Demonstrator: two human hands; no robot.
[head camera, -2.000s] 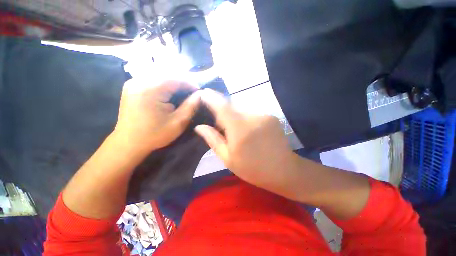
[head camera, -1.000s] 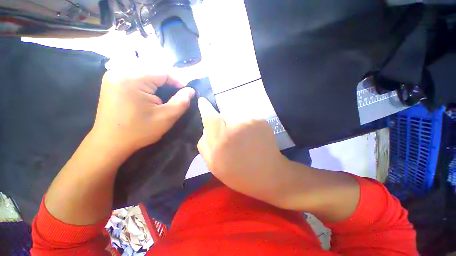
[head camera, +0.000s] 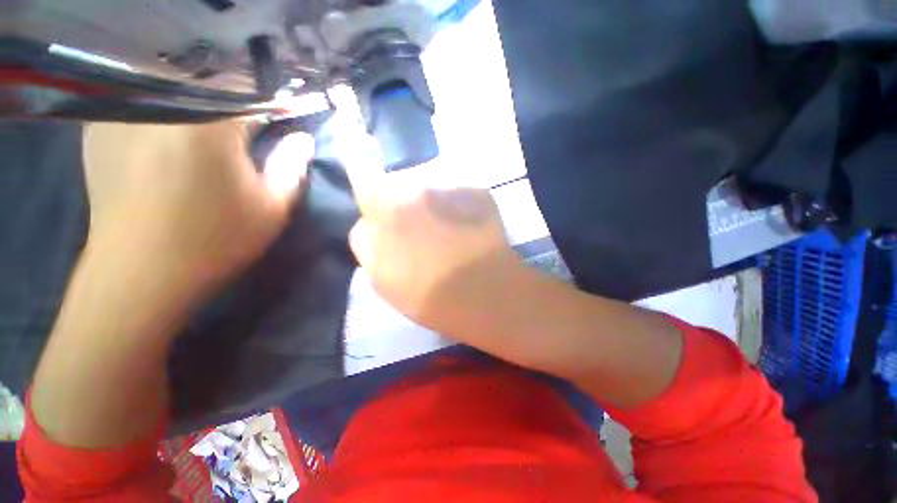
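Note:
A black fabric panel (head camera: 266, 314) lies under and left of my hands and runs up to the needle area of the sewing machine (head camera: 197, 49). My left hand (head camera: 182, 187) rests on the cloth left of the needle, thumb near its edge, upper fingers partly hidden under the machine head. My right hand (head camera: 428, 241) is just right of it, index finger stretched up to the bright presser foot area. Glare hides the needle and the fingertips. A dark cylindrical attachment (head camera: 401, 123) hangs right of the needle, above my right hand.
Another black piece (head camera: 620, 157) lies to the right and hangs over the table edge. A ruler scale (head camera: 752, 231) shows beside it, with a small black object (head camera: 807, 208). Below are a blue crate (head camera: 811, 309), a pale panel (head camera: 703, 307) and a red basket (head camera: 285, 447) of scraps.
My left hand has moved up and left toward the machine head. My right index finger has moved up to the needle area. The cloth edge between the hands has advanced upward.

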